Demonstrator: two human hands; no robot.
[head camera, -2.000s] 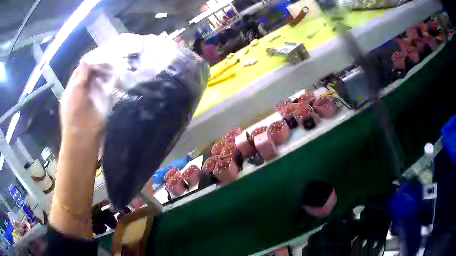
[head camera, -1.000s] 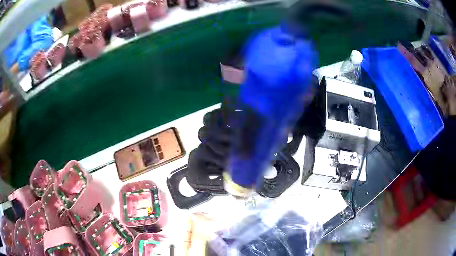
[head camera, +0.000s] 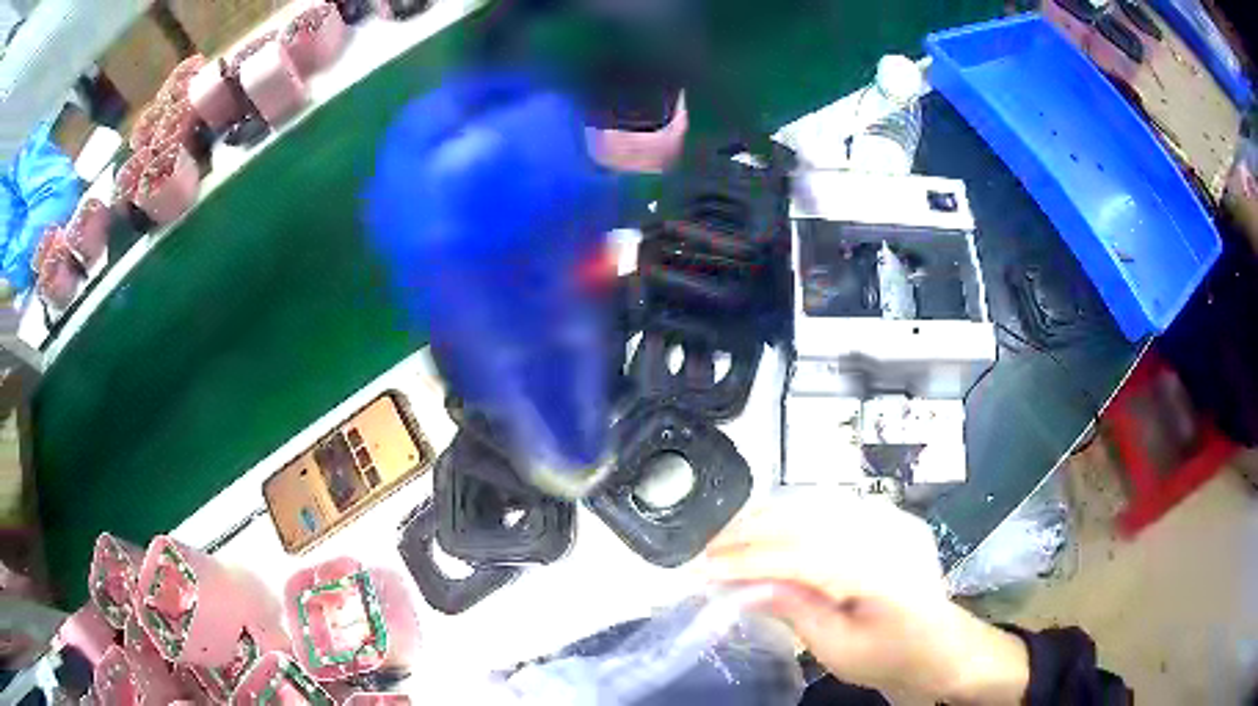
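Observation:
My right hand (head camera: 862, 593) comes in from the lower right in a dark sleeve, its fingers closed at the edge of a clear plastic bag (head camera: 676, 655) with dark contents, partly cut off by the bottom edge. My left hand is not in view. A blurred blue electric screwdriver (head camera: 504, 262) hangs close to the camera, nose down, over the black frame covers. One loose cover (head camera: 711, 503) with a round hole lies beside its tip. Pink housings (head camera: 345, 621) with green circuit boards stand at the lower left.
A phone (head camera: 348, 469) lies on the white bench edge. The white screw feeder (head camera: 890, 331) stands at right, a bottle (head camera: 890, 124) behind it and a blue tray (head camera: 1090, 173) beyond. A green belt (head camera: 207, 331) runs behind, with a pink housing (head camera: 642, 138) on it. A red stool (head camera: 1166, 455) is lower right.
The view has swung down from the raised bag to the bench. My left hand has gone out of view; my right hand has come in at the bag. The hanging screwdriver has shifted left in view.

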